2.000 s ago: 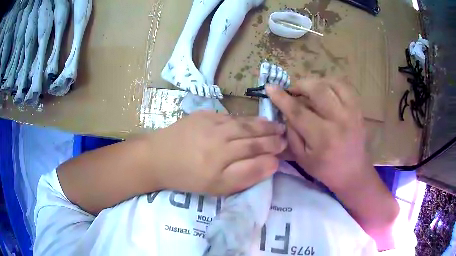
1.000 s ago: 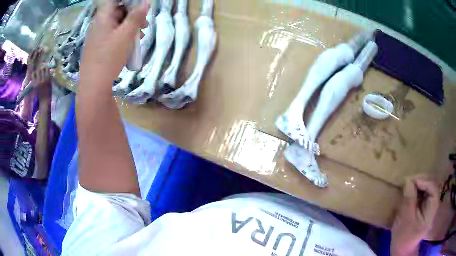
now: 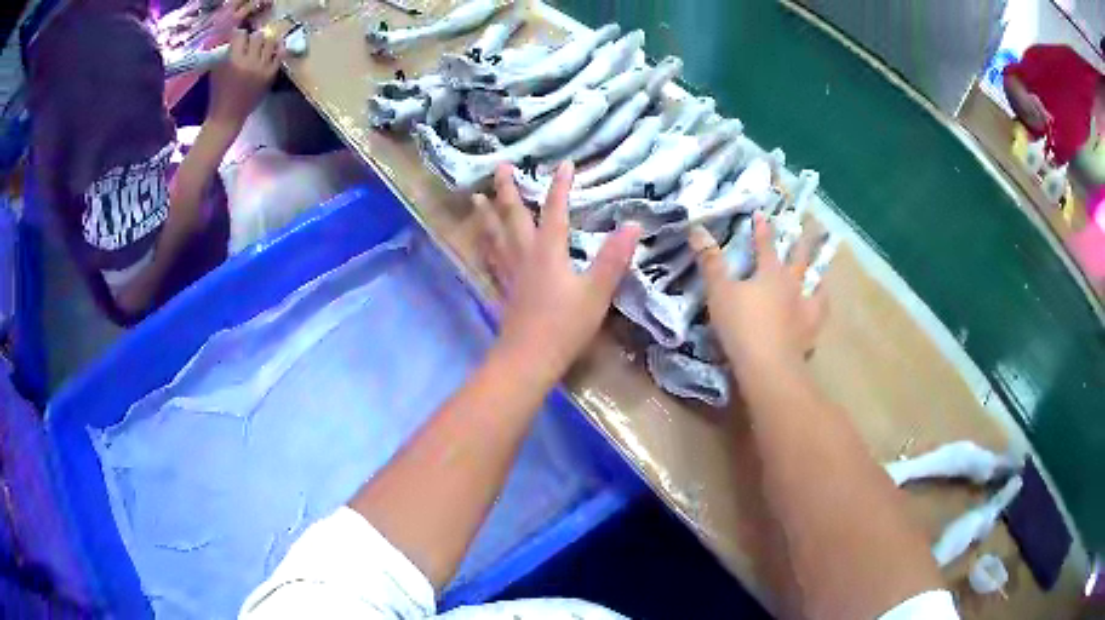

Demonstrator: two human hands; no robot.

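Note:
A heap of grey-white moulded legs with dark streaks (image 3: pixel 570 133) lies on the brown cardboard in front of me, lower ends mostly toward me. My left hand (image 3: pixel 549 257) rests on the near side of the heap with fingers spread. My right hand (image 3: pixel 761 291) lies on the heap's right part, fingers also spread. Neither hand is visibly closed around a leg; the palms' contact is hidden. One leg end (image 3: pixel 688 374) sticks out between my arms near the table edge.
A blue crate with pale lining (image 3: pixel 291 400) stands below the table edge at left. Another person in a dark shirt (image 3: pixel 103 145) works at upper left. At lower right are two legs (image 3: pixel 957 463), a white glue dish (image 3: pixel 988 574) and a dark slab (image 3: pixel 1037 521). Green surface (image 3: pixel 848 158) lies behind.
The view has swung left. My right hand has left the table's front edge and is now on the heap beside my left hand. The legs in front of me now lie in a heap.

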